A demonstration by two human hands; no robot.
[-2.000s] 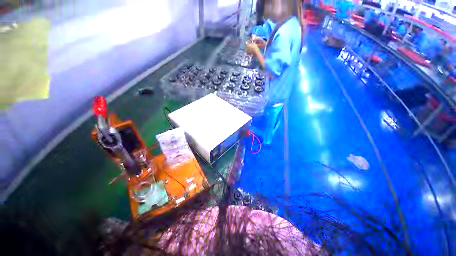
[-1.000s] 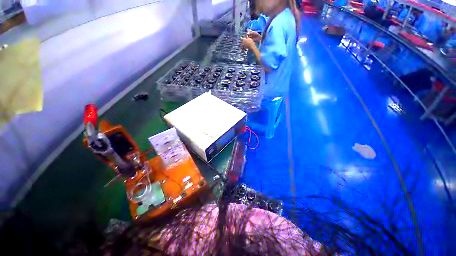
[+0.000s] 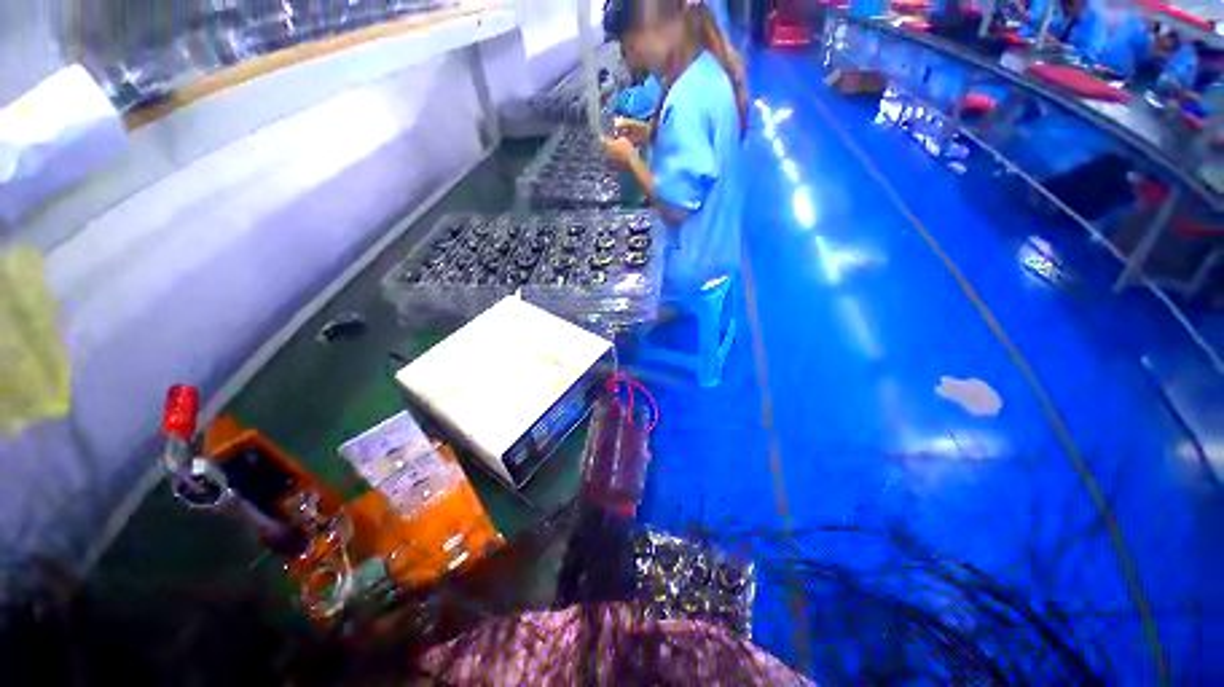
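The orange test fixture stands on the green bench at lower left. Its toggle clamp has an upright red handle. A clear ring-like seat shows at the fixture's front, blurred, with a pale green piece beside it. A printed label card stands on the fixture. The white test instrument with a dark front and red wires stands behind and to the right. Neither my left hand nor my right hand is in view. Dark hair and pink cloth cover the bottom edge.
Blister trays of black round units stand beyond the instrument. Another tray is at the lower right by the pink cloth. A person in blue works farther along the bench, beside a blue stool. A small dark object lies near the wall.
The view has tilted up, so the fixture and instrument sit lower and farther left. More of the shelf above and the lower-right tray shows. The clamp handle remains upright.
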